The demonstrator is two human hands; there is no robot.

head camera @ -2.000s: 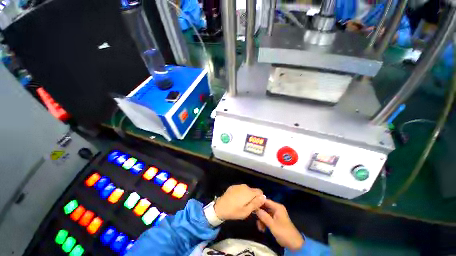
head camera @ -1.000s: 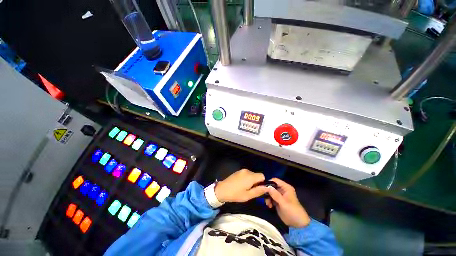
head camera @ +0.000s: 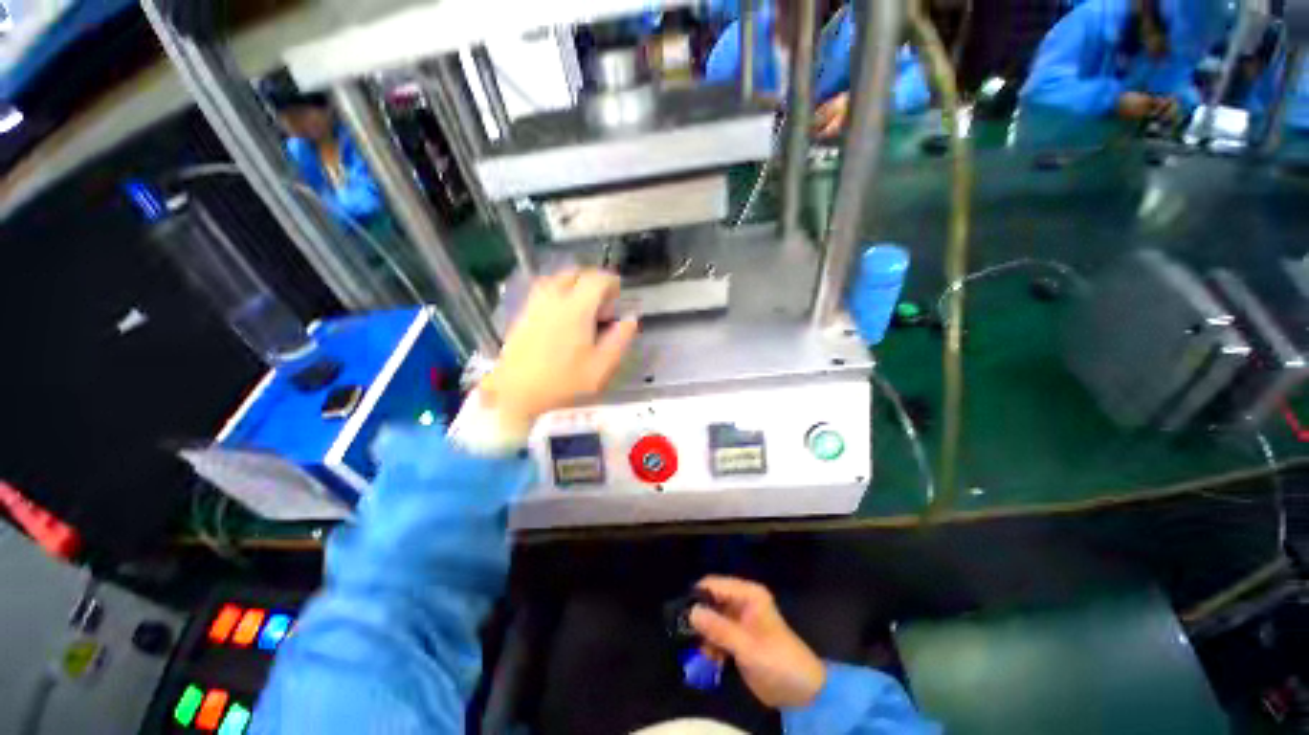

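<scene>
My left hand (head camera: 557,345) is raised and reaches over the front of the silver-white press (head camera: 804,409). Its fingers are at the lower metal block (head camera: 686,296) on the bed, below the raised upper platen (head camera: 632,155). The hand is blurred and I cannot tell whether it holds anything. A small dark part stands between block and platen. My right hand (head camera: 754,642) is low near my lap, holding a small dark watch head (head camera: 683,615) in its fingers. A blue-purple glow shows just below it.
A blue box (head camera: 376,359) with a clear cylinder stands left of the press. The tray (head camera: 151,675) of lit watches is at lower left. Right of the press are a blue cup (head camera: 877,292), a hanging hose (head camera: 955,302) and grey blocks (head camera: 1163,345). People in blue sit opposite.
My hands were together over my lap and have parted. My left hand has moved up and forward to the press bed. The view has turned to the right.
</scene>
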